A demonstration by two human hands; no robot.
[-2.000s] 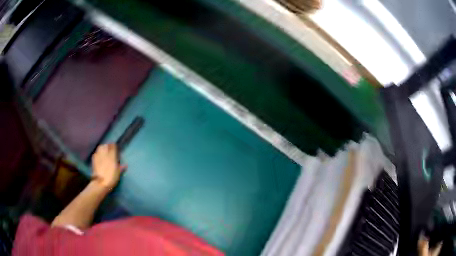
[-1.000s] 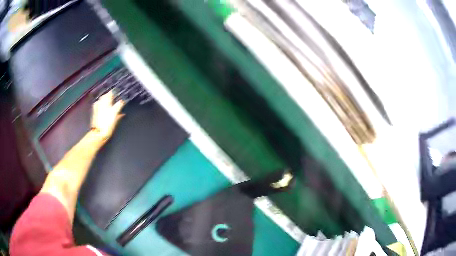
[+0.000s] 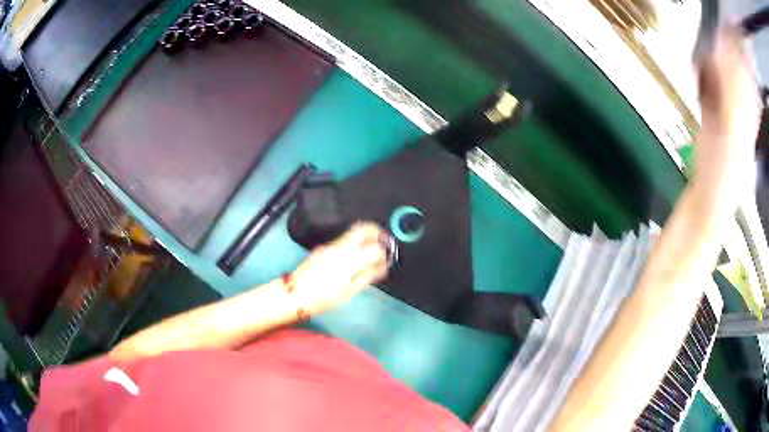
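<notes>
The black three-armed fixture (image 3: 438, 190) lies on the teal bench, one pale-tipped arm over the belt. Its teal centre seat (image 3: 407, 224) shows uncovered. My left hand (image 3: 346, 266) is over the fixture, just left of the seat, with a small dark ring (image 3: 389, 251) at its fingertips. A black bar (image 3: 266, 221) lies on the bench left of the fixture. My right hand (image 3: 725, 55) is blurred at the upper right edge, arm stretched out, beside a dark part; whether it holds it is unclear.
More small rings (image 3: 211, 24) sit grouped at the far end of the dark mat (image 3: 194, 126). The sheet stack (image 3: 573, 295) stands at the right end of the bench, with rows of black bars (image 3: 683, 363) beyond it. The green belt (image 3: 556, 143) runs along the far side.
My left hand has moved from the rings on the mat to the fixture, with a ring at its fingers. My right arm has come into view. The view has shifted, showing more of the fixture.
</notes>
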